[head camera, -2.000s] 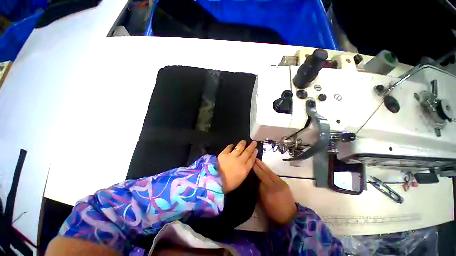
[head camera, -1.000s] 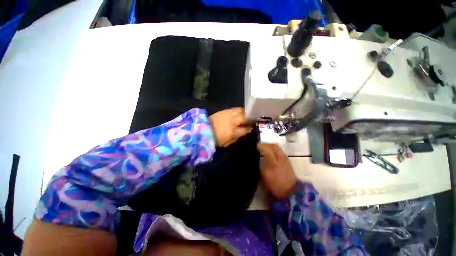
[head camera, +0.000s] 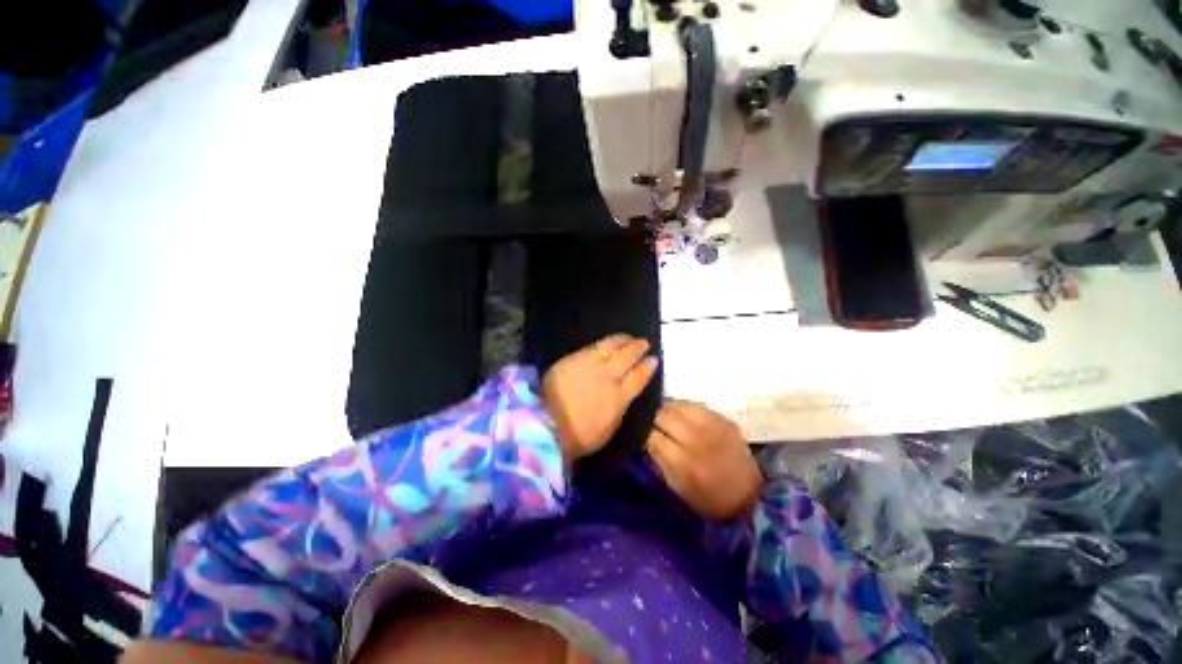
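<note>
A black padded panel (head camera: 434, 247) with two olive patches lies flat on the white table, its right edge at the presser foot (head camera: 668, 234) of the sewing machine (head camera: 635, 117). My left hand (head camera: 600, 394) rests on the panel near its front right edge, fingers together and pointing toward the machine. My right hand (head camera: 704, 457) is at the panel's front right corner, fingers curled at its edge, thumb side hidden. The panel's front part is partly covered by my left sleeve and hand.
A phone (head camera: 872, 262) and thread snips (head camera: 992, 313) lie on the machine bed at the right. Clear plastic (head camera: 894, 519) is below the table's front edge. Black strips (head camera: 81, 499) lie on the left table. A blue crate (head camera: 454, 16) stands behind.
The view has shifted, showing the machine's display. The panel's second patch now shows flat on the table. Both hands are farther from the needle, near the panel's front right corner.
</note>
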